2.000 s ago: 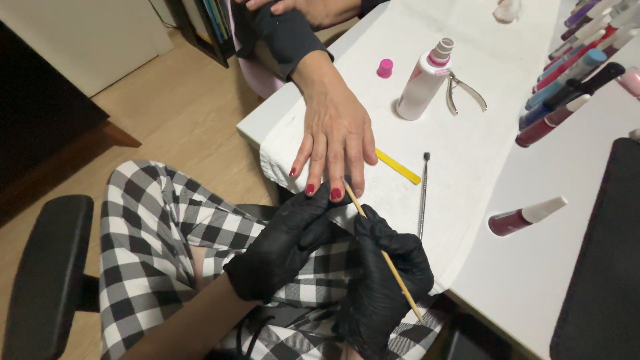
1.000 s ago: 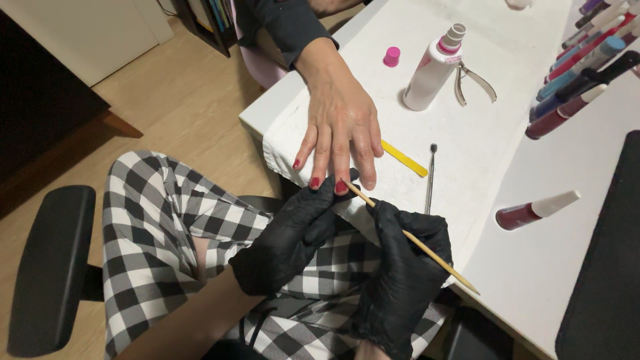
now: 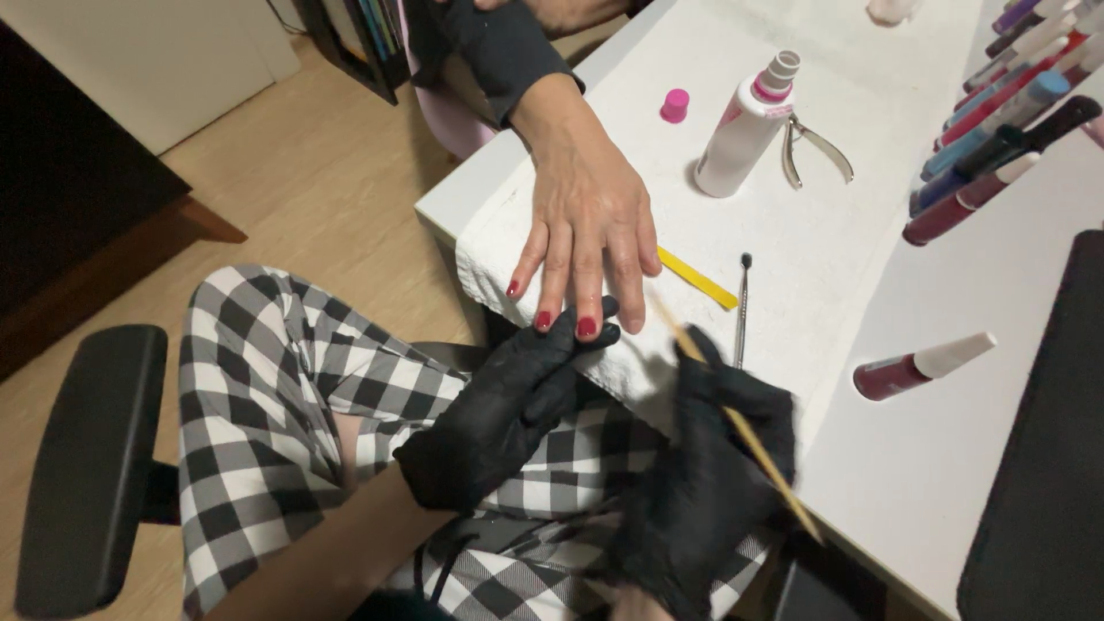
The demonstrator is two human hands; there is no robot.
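Note:
My left hand [image 3: 500,414], in a black glove, holds the middle fingertip of another person's hand [image 3: 591,207], which lies palm down over a white towel [image 3: 492,259]. Three of that hand's nails show red polish; the index nail looks bare. My right hand [image 3: 707,457], also gloved in black, grips a thin wooden cuticle stick [image 3: 750,435], its tip a little right of the index fingertip. A yellow nail file [image 3: 703,280] and a metal cuticle tool [image 3: 743,310] lie on the towel beyond. A dark red polish bottle [image 3: 897,375] with a white cap lies farther right.
An uncapped white plastic bottle [image 3: 742,129] stands beside cuticle nippers [image 3: 815,147] and a pink cap [image 3: 675,105]. Several nail polish bottles [image 3: 966,203] line the upper right. A black mat [image 3: 1048,448] is at the right edge, a chair armrest [image 3: 90,474] at the left.
The wooden stick's tip has moved right, away from the red middle nail it was at one second ago, along with my right hand. My left hand keeps its place at the fingertips.

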